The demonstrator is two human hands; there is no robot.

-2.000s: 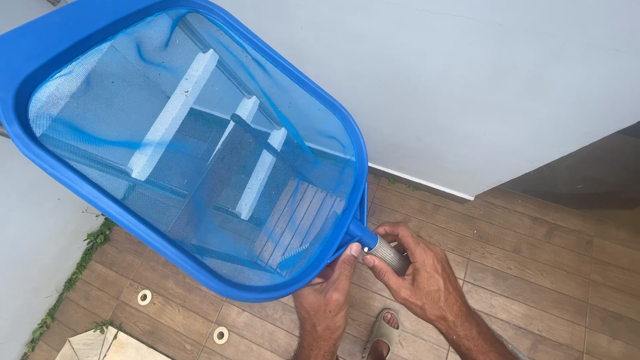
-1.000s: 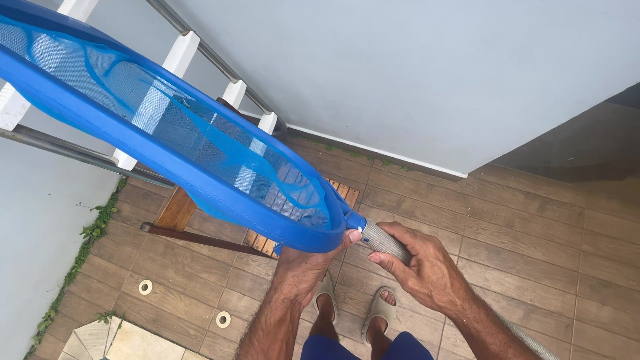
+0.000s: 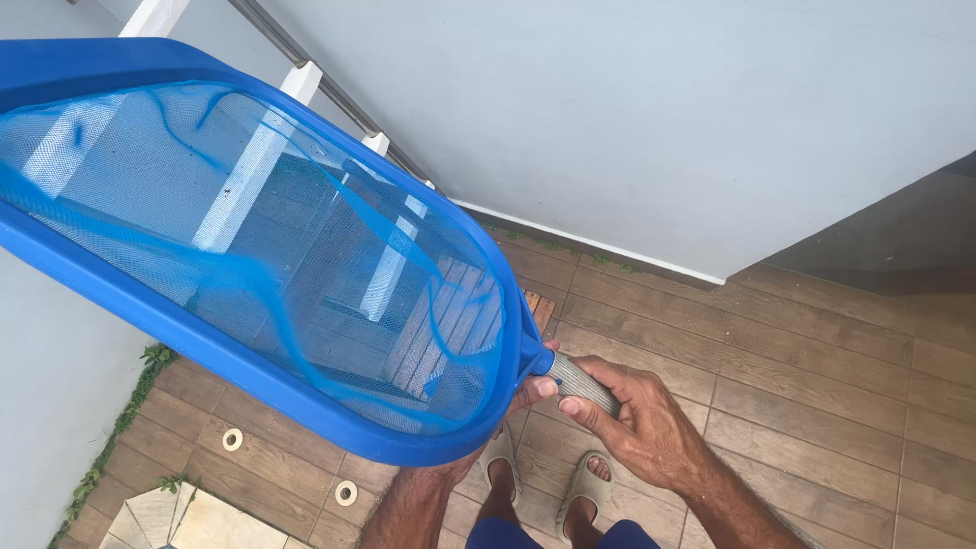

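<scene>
A blue pool skimmer net [image 3: 252, 370] with a plastic frame and fine mesh spans the left and middle of the head view. Its blue socket meets a ribbed grey pole [image 3: 589, 383]. My right hand [image 3: 644, 427] is wrapped around the pole just behind the socket, thumb on the near side. My left hand [image 3: 465, 457] is at the net's neck, thumb against the socket; the frame hides most of its fingers. A small blue button shows on the pole between my thumbs.
White steps [image 3: 301, 82] on a metal rail [image 3: 343, 99] stand behind the net, with a slatted wooden piece [image 3: 540, 309] below. A pale wall [image 3: 610, 114] rises ahead. My sandalled feet [image 3: 587, 488] are on wood-look floor tiles [image 3: 801, 427]; two round fittings [image 3: 232, 439] lie at lower left.
The net was turned nearly edge-on one second ago and now shows its mesh face more widely. Both hands stay at the joint of net and pole.
</scene>
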